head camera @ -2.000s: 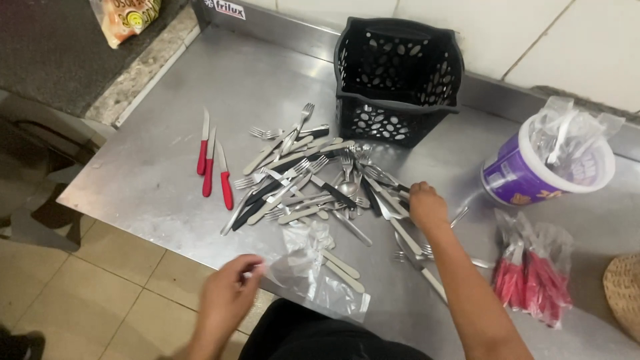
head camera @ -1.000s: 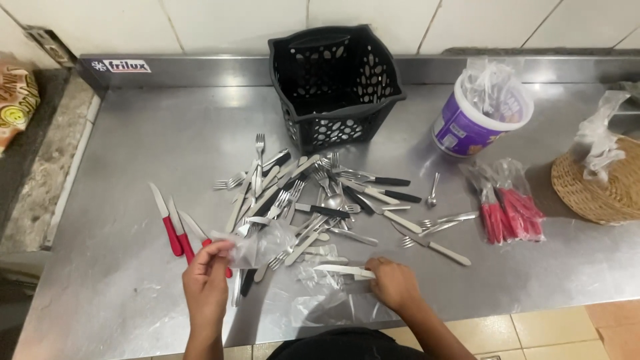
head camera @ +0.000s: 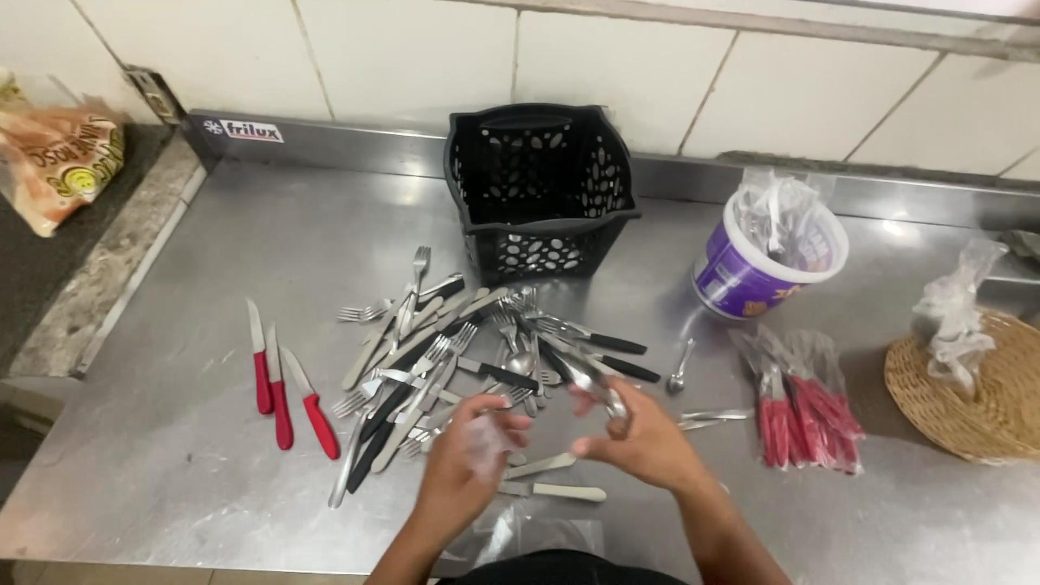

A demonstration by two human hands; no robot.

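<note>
My left hand (head camera: 471, 459) holds a small clear plastic bag (head camera: 486, 443) in front of the cutlery pile. My right hand (head camera: 642, 435) is around a shiny metal utensil (head camera: 615, 404), blurred, its kind unclear. Beyond both hands lie mixed forks, spoons and knives, among them a fork (head camera: 421, 262) and a black-handled knife (head camera: 508, 375). A white-handled knife (head camera: 569, 491) lies near my wrists. Another clear bag (head camera: 536, 532) is flat at the front edge. Three red-handled knives (head camera: 280, 414) lie apart at the left.
A black plastic basket (head camera: 540, 223) stands behind the pile on the steel counter (head camera: 325, 207). To the right are a purple-and-white tub (head camera: 743, 272) with bagged cutlery, bagged red-handled knives (head camera: 804, 422), a small spoon (head camera: 681, 370) and a round wicker mat (head camera: 959, 414). A food bag (head camera: 61, 158) lies far left.
My right hand has left the white-handled knife it was at a second ago and now holds a metal utensil at the pile. The clear bag remains in my left hand.
</note>
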